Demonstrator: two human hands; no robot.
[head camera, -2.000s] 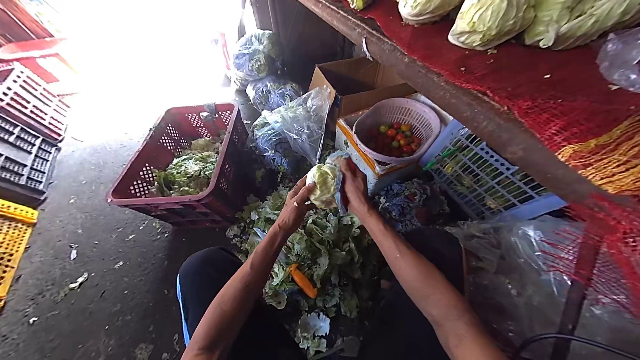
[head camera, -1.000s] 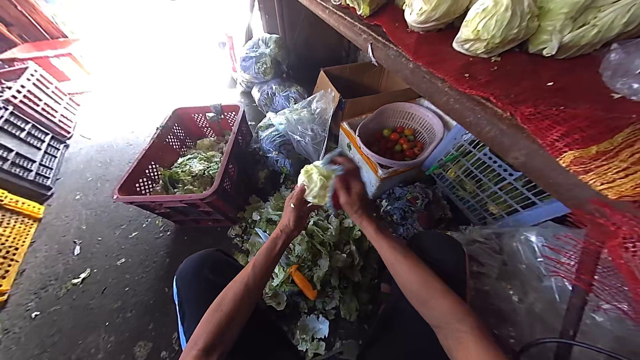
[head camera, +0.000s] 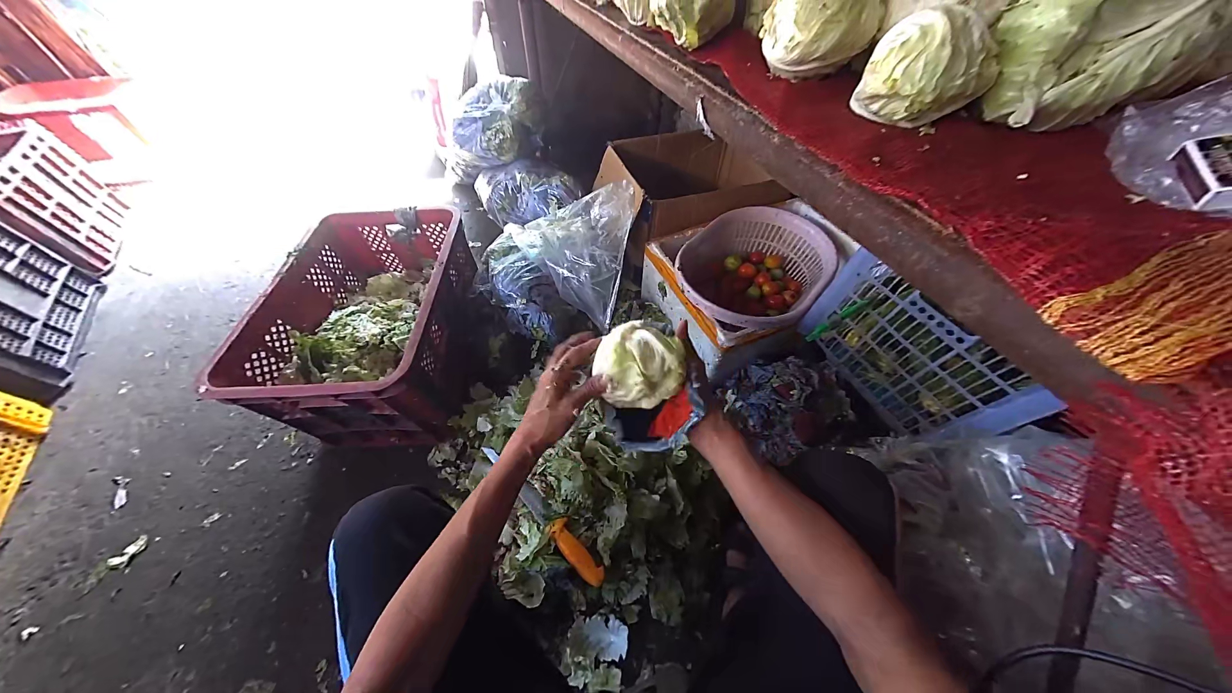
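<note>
A pale green cabbage head (head camera: 639, 365) is between my two hands, above a heap of loose leaves. My left hand (head camera: 561, 388) is at its left side, fingers spread, fingertips at or near the cabbage. My right hand (head camera: 701, 390) holds a blue cloth (head camera: 654, 441) with a red and dark patch against the cabbage's lower right side; its fingers are mostly hidden. Below, a knife with an orange handle (head camera: 576, 552) lies on the trimmed leaves (head camera: 630, 500), its blade pointing up and left.
A maroon crate (head camera: 318, 390) with leafy trimmings stands left. Beyond my hands are a basket (head camera: 818, 245) of tomatoes, a cardboard box (head camera: 707, 207) and bagged vegetables (head camera: 525, 192). A blue crate (head camera: 991, 419) and a table edge (head camera: 866, 192) with cabbages above are at right.
My right hand and the cloth have moved from the cabbage's upper right to its lower right side. My left hand's fingers have spread beside the cabbage.
</note>
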